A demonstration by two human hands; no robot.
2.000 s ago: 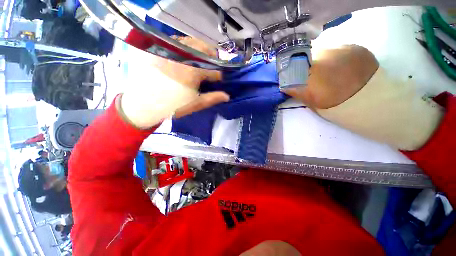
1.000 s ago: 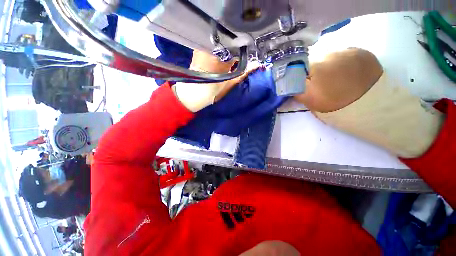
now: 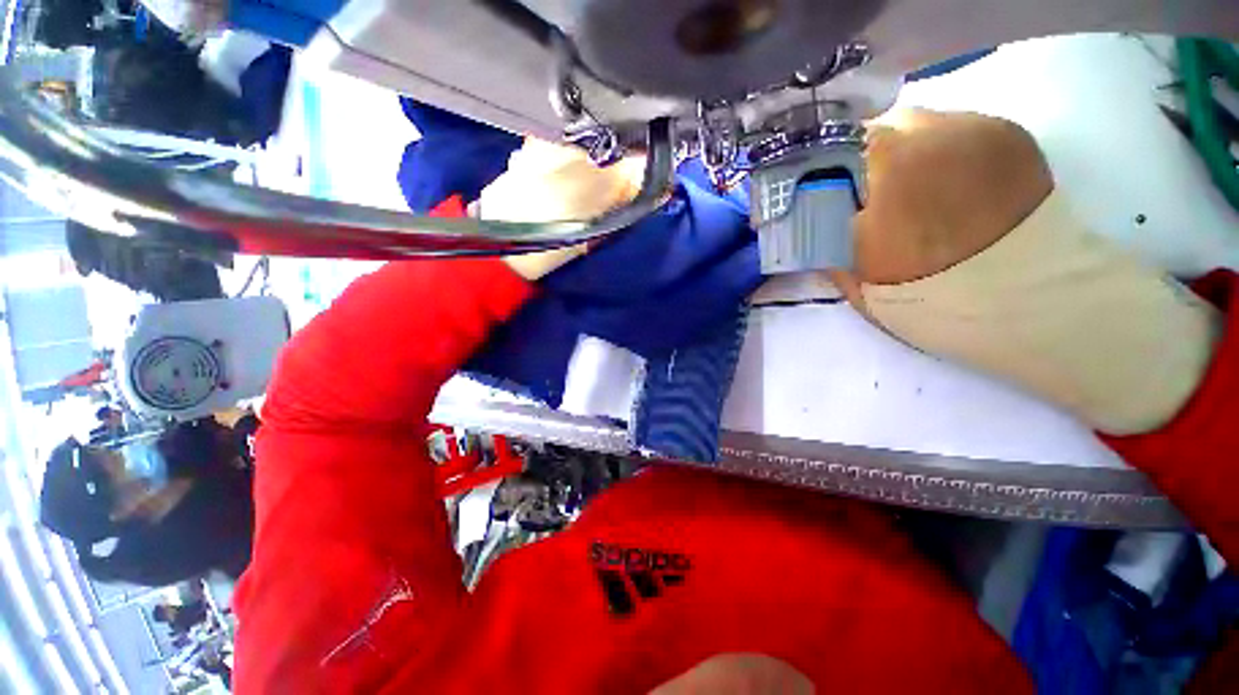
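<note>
The navy fabric panel [image 3: 652,272] lies bunched under the sewing machine head [image 3: 598,41], left of the grey guard [image 3: 804,224]. The ribbed blue strip [image 3: 689,387] hangs down to the table edge. My left hand [image 3: 564,190] lies on the navy fabric beside the needle area, partly behind the curved metal bar; its fingertips are hidden, so its grip cannot be told. My right hand [image 3: 951,197] is right of the grey guard, back up, its fingertips hidden behind the guard; whether it grips cloth cannot be told.
Green-handled scissors [image 3: 1207,102] lie at the far right. A measuring tape [image 3: 951,478] runs along the table edge. A shiny curved bar [image 3: 272,224] crosses at left. A grey-white motor housing [image 3: 207,356] and a masked person [image 3: 143,496] are at left. Blue and white cloth [image 3: 1128,604] is at lower right.
My left hand has moved from the front of the navy fabric to its far left side, by the needle area. The machine head and bar appear lower. My right hand has barely moved.
</note>
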